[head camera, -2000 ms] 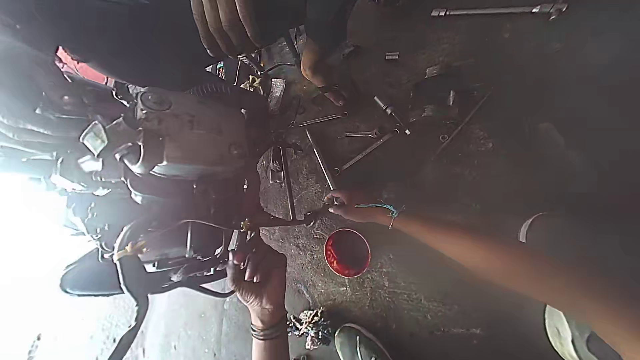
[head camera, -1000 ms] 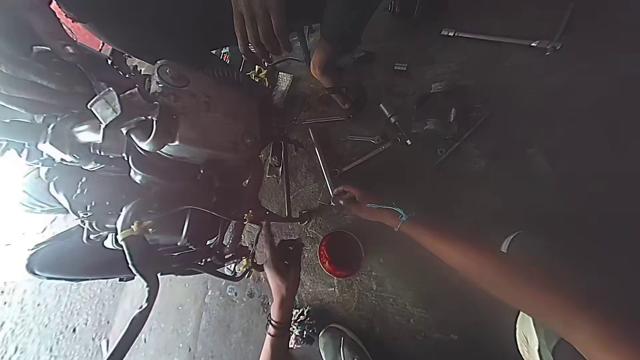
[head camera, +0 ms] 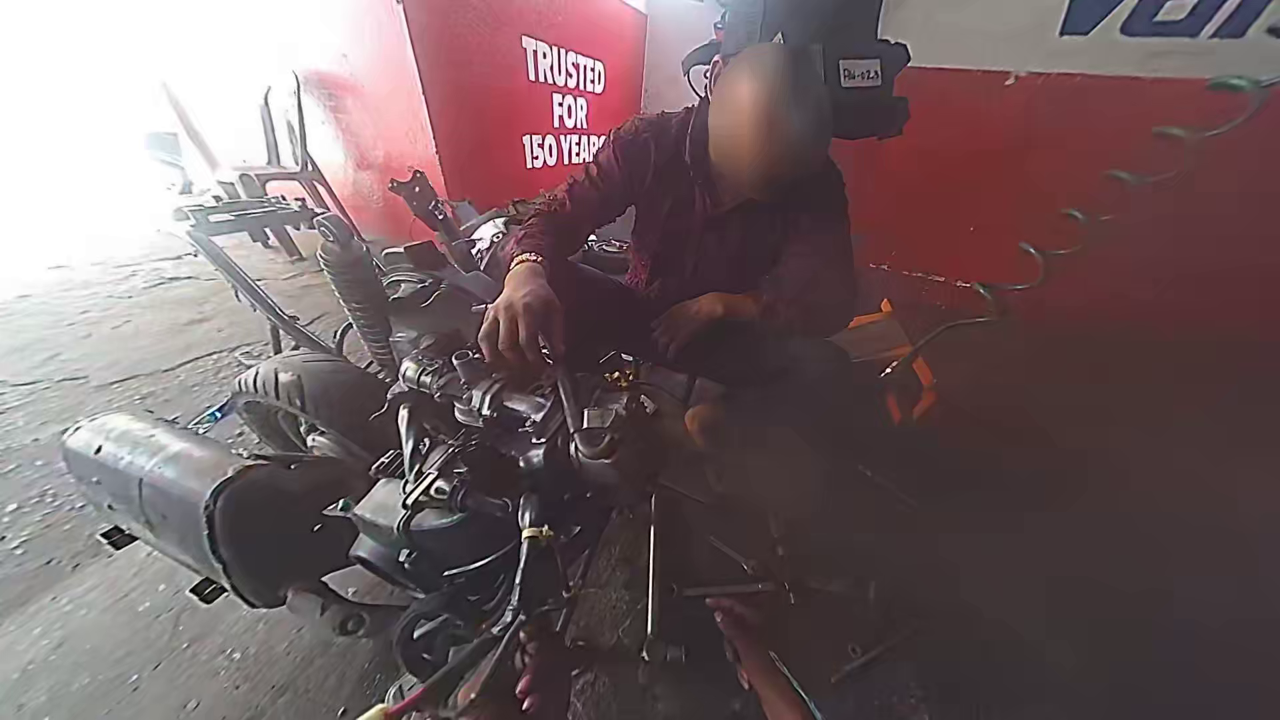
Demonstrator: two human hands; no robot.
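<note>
My left hand is at the bottom edge, beside the cables of a partly dismantled motorcycle engine; its grip is hard to see. To its right is my right hand, its fingertips close to a wrench on the dark floor; whether it holds anything does not show. Between my hands lies a long metal tool with a crosswise end. Across the engine a person in a dark red shirt has one hand on a dark handle-like part at the engine.
A silver and black exhaust muffler, a tyre and a shock absorber are on the left. More tools lie at the lower right, in dim haze. An orange stand and a coiled green hose are farther right.
The view has swung up strongly, bringing the other person and red walls into sight. The red bowl seen before is out of view. Earlier, my right hand was at the end of a long metal tool.
</note>
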